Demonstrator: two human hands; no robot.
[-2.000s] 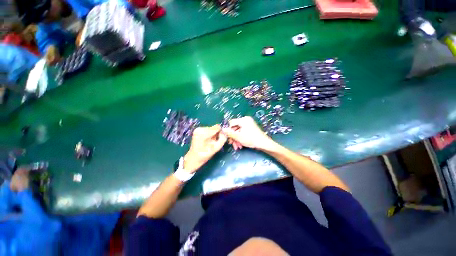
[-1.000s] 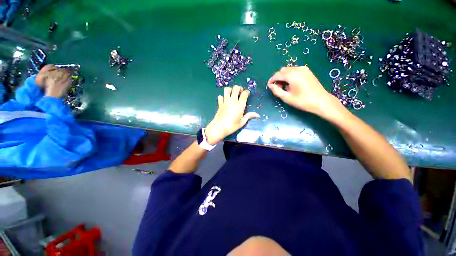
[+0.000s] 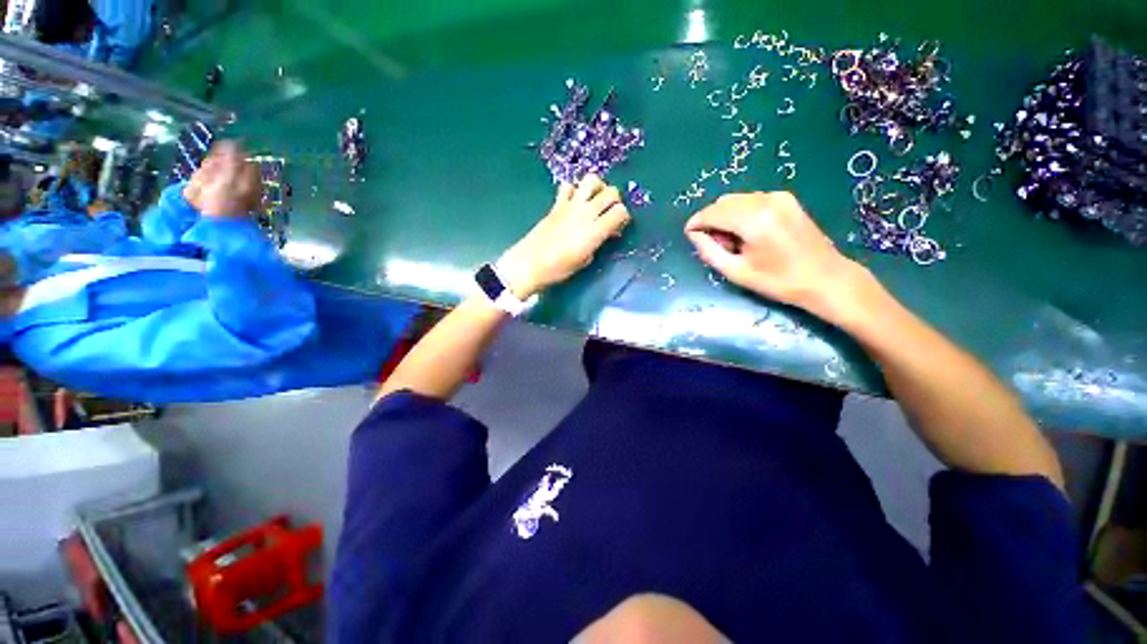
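My left hand [image 3: 581, 229] rests at the near edge of a pile of small shiny dark-purple metal pieces [image 3: 589, 136], its fingertips curled down at the pile. Whether it grips a piece cannot be told. One small purple piece [image 3: 638, 194] lies just right of its fingers. My right hand [image 3: 765, 245] is over the green tabletop further right, thumb and forefinger curled together; what is between them is too small to tell. Tiny open rings [image 3: 742, 132] are scattered beyond it. Larger bright rings [image 3: 908, 214] lie to its right.
A mixed heap of ring hardware [image 3: 891, 91] lies at the right rear. A dark stacked block of pieces [image 3: 1094, 145] stands at the far right. A person in a blue smock [image 3: 239, 289] works at the left. A red stool [image 3: 255, 572] stands on the floor at the lower left.
My left hand has gone from flat with spread fingers to curled fingertips at the purple pile. My right hand stays pinched in nearly the same place. The view has shifted slightly left.
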